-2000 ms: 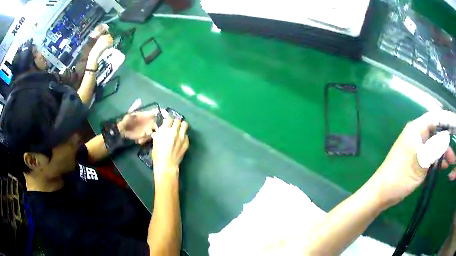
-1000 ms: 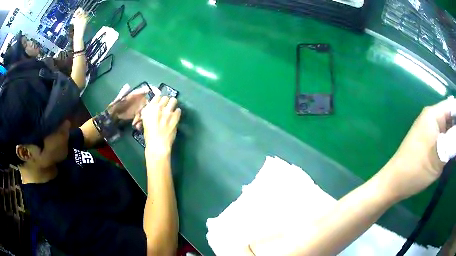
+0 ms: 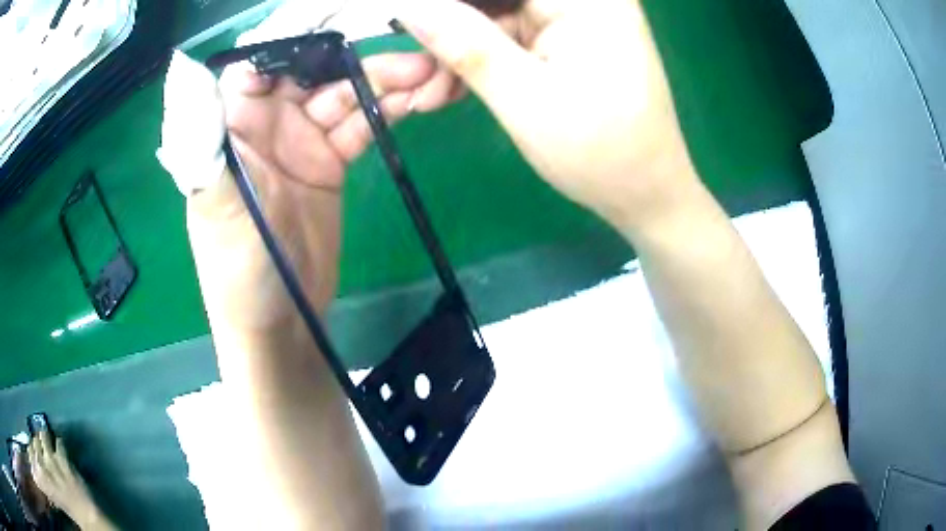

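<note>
A black phone middle frame (image 3: 430, 399) is held up, tilted, its solid end with camera holes lowest and nearest me. My left hand (image 3: 285, 135) grips its far end, with a white finger cot (image 3: 191, 124) on the thumb. My right hand (image 3: 560, 104) is at the top edge beside the frame's far end. Its fingertips are partly cut off, and a thin dark tip shows by them; what it holds is unclear. White foam sheet (image 3: 581, 415) lies below the frame and forearms.
Another black frame (image 3: 99, 249) lies flat on the green surface (image 3: 415, 239) at left. Stacked trays with white sheets (image 3: 52, 62) stand at the upper left. Another person's hand (image 3: 57, 477) is at the lower left. A grey machine cabinet (image 3: 892, 259) is at right.
The view has swung to the right. Both my hands and the held frame are now in the middle; before, mainly my left arm showed at right. The neighbouring person has mostly left the view.
</note>
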